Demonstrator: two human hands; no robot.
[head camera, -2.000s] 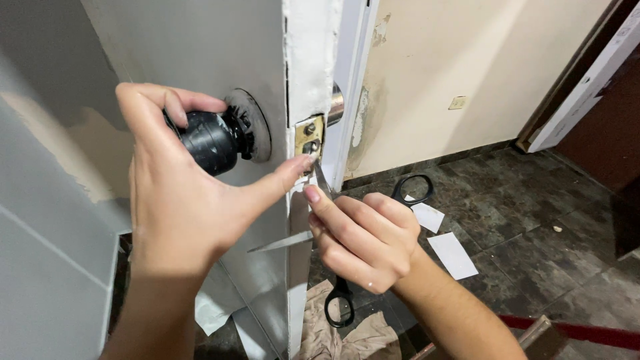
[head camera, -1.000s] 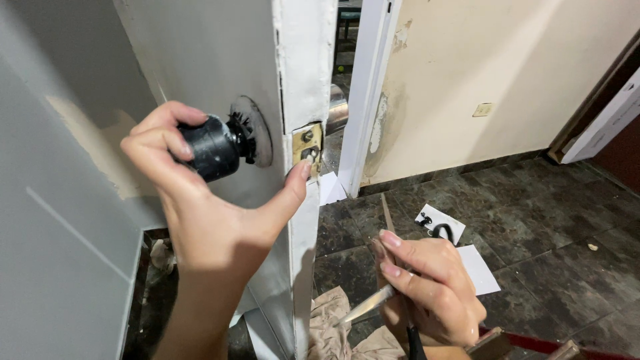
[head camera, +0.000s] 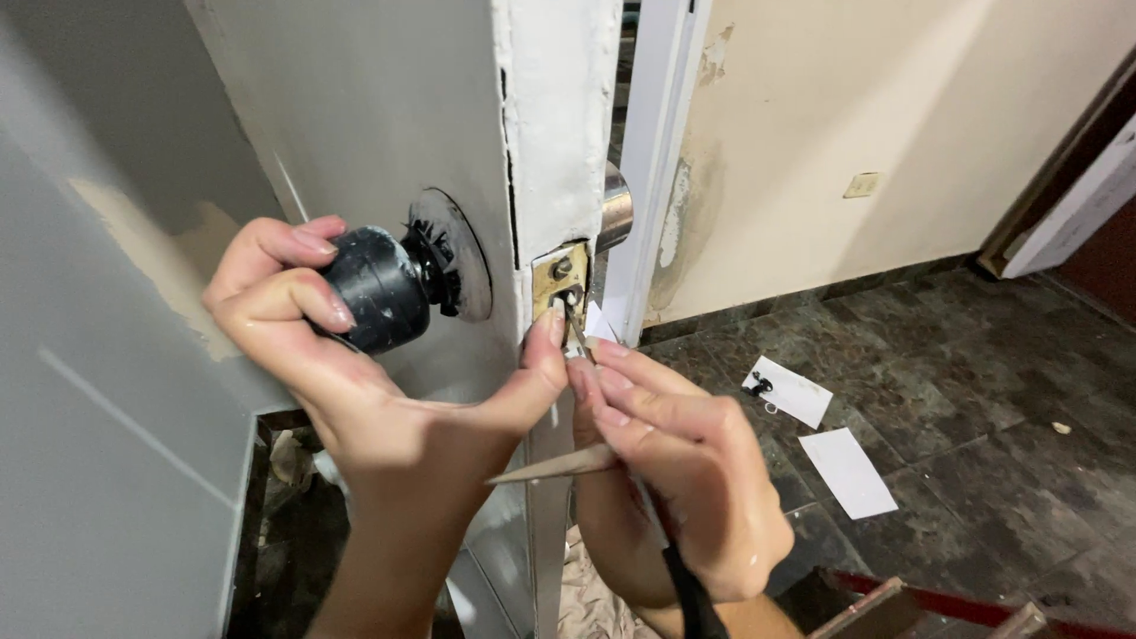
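My left hand (head camera: 382, 373) grips a black door knob (head camera: 377, 288) on the grey face of a door (head camera: 568, 115), its thumb pressed at the latch plate. The brass latch plate (head camera: 561, 266) sits in the white door edge, with a screw at its top. My right hand (head camera: 683, 435) holds a pair of scissors (head camera: 564, 463) with the blades spread. One blade points up to the lower part of the plate, by my left thumb; the other points left across the door edge. The black handle hangs below my right hand. Behind the door edge shows a metal knob (head camera: 614, 209).
White papers (head camera: 848, 472) lie on the dark tiled floor (head camera: 985, 399), one with small black parts (head camera: 760, 384) on it. A crumpled cloth (head camera: 590, 595) is under the door. Wooden pieces with a red strip (head camera: 941, 599) stand at the lower right. A grey wall (head camera: 115, 355) is at left.
My right hand, lower and away from the door a second ago, has moved up and left, bringing a scissor blade back to the latch plate. My left hand stays on the black knob.
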